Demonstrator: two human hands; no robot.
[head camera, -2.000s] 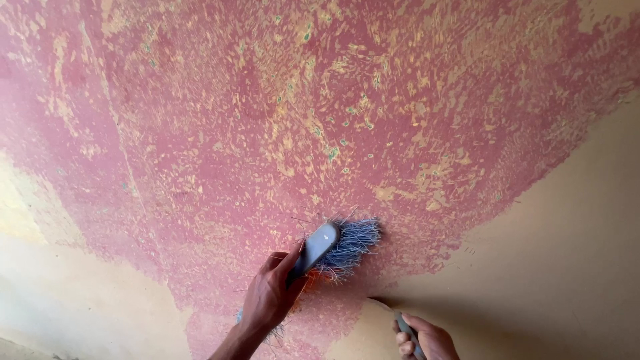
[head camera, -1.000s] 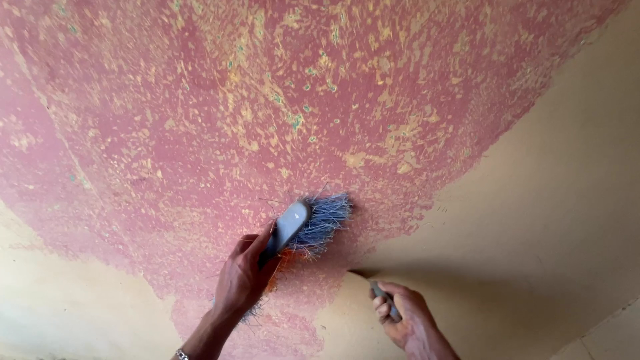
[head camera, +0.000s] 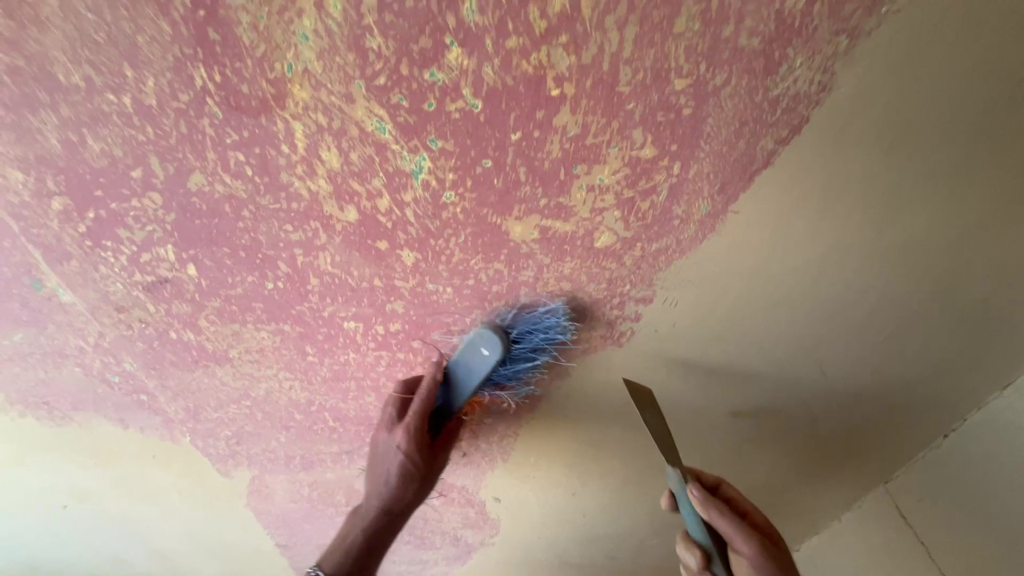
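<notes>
My left hand (head camera: 412, 448) grips a brush (head camera: 476, 360) with a grey block and splayed blue bristles, some orange ones low down. The bristles lie at the lower part of a pink, mottled painted surface (head camera: 336, 264) flecked with beige and green. To the right, my right hand (head camera: 732, 524) is closed around the grey-green handle of a putty knife or scraper (head camera: 660, 424). Its metal blade points up and left, over the beige part of the surface (head camera: 864, 264). Whether the blade touches the surface cannot be told.
Another beige patch (head camera: 104, 488) lies at the lower left of the pink area. At the lower right, a joint line borders pale panels or tiles (head camera: 960, 488). A bracelet (head camera: 315, 570) shows at my left wrist.
The scraper in my right hand has moved away from the brush, and its blade now shows at full length, tilted more upright. My left hand still holds the brush. The view has shifted.
</notes>
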